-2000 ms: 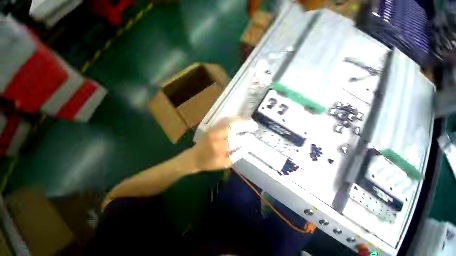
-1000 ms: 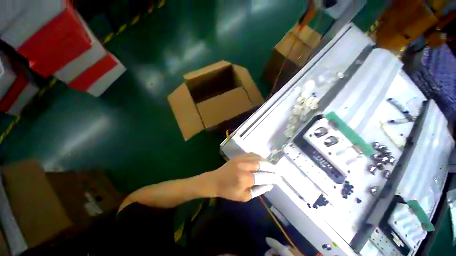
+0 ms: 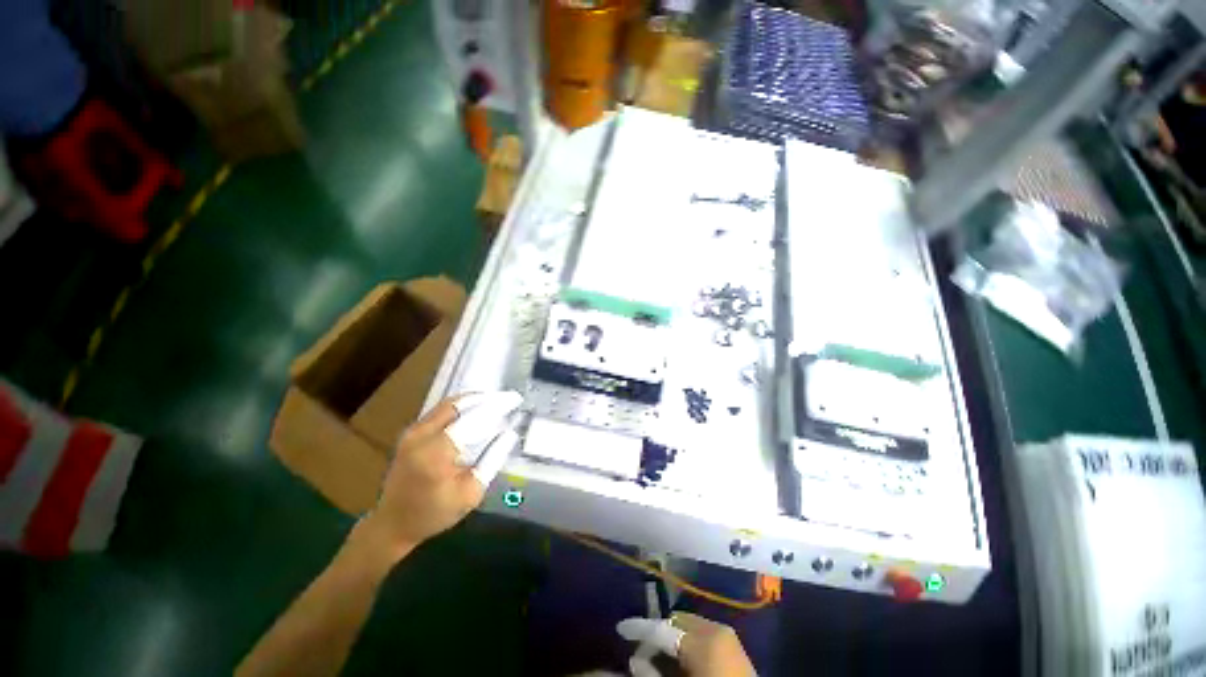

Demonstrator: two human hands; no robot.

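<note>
My left hand (image 3: 443, 466), with white finger cots, is at the front left corner of the white machine top (image 3: 714, 496); whether it holds anything is hidden. My right hand (image 3: 694, 645), also with white cots, is at the bottom edge, partly cut off, below the machine front; its grip is unclear. The left fixture (image 3: 602, 355) holds two dark parts in its left seats. The right fixture (image 3: 866, 403) has a green bar behind it. Shiny dark housings (image 3: 731, 310) lie loose between the fixtures, with small black inserts (image 3: 657, 460) near the front.
An open carton (image 3: 364, 384) stands on the floor at left. An orange cable (image 3: 675, 582) hangs along the machine front, near the red emergency stop (image 3: 905, 585). A purplish blister tray (image 3: 794, 79) is behind. A clear plastic bag (image 3: 1045, 271) lies on the bench at right.
The view has swung right, showing the whole machine top. My left hand stays near the front left corner. My right hand has come further into view at the bottom.
</note>
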